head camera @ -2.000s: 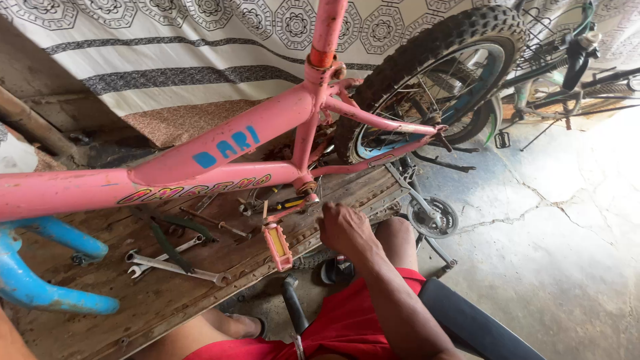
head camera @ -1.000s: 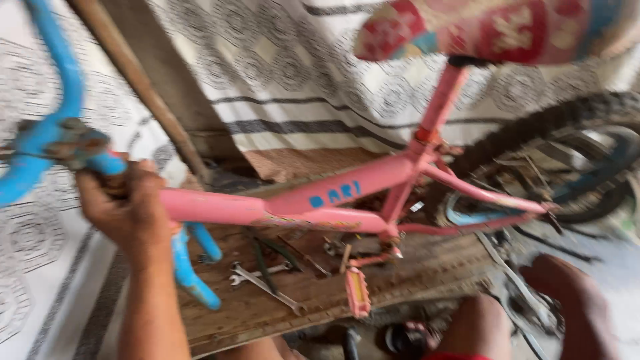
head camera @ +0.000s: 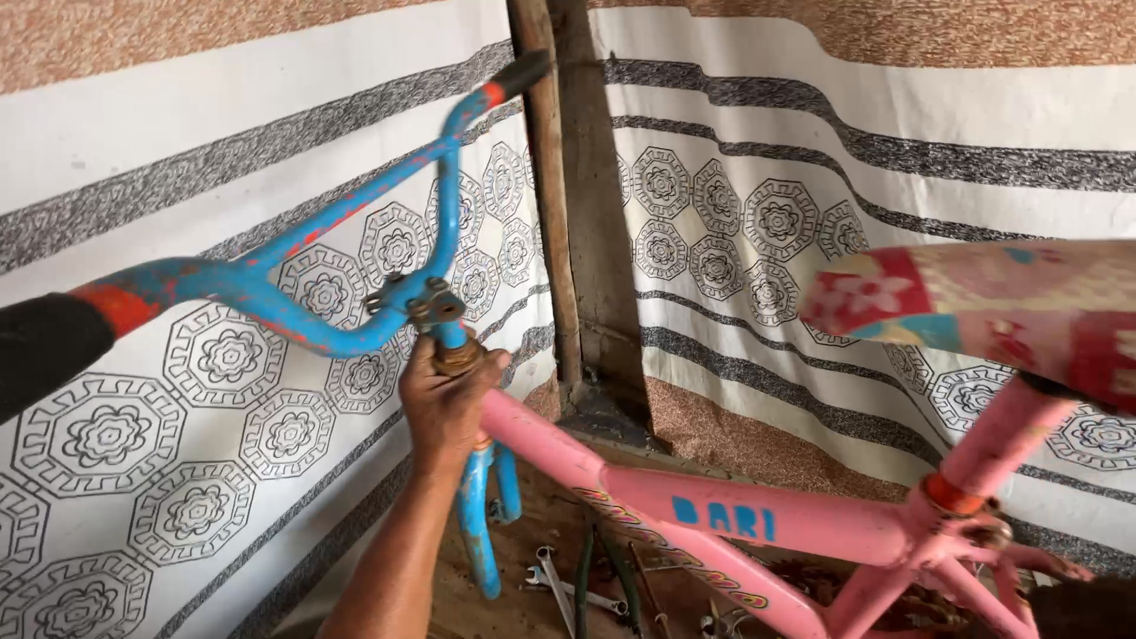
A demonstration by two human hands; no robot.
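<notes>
My left hand point(head camera: 448, 399) is wrapped around the head tube of a pink bicycle frame point(head camera: 763, 510), just below the rusty headset point(head camera: 459, 355). Above it, a blue handlebar point(head camera: 328, 333) with chipped paint and black grips is clamped in the stem point(head camera: 437, 306). The blue fork point(head camera: 479, 524) hangs below the hand. At the right, a patterned saddle point(head camera: 985, 311) sits on the pink seat tube. My right hand is out of view.
Combination wrenches point(head camera: 555, 590) and green-handled pliers point(head camera: 584, 581) lie on the wooden bench point(head camera: 519, 568) under the frame. Patterned cloth point(head camera: 754, 204) hangs behind, with a wooden post point(head camera: 548, 204) in the corner.
The view has swung up and left to the handlebar. A hand near the pedal two seconds ago is out of view now. My left hand has stayed on the head tube since one second ago.
</notes>
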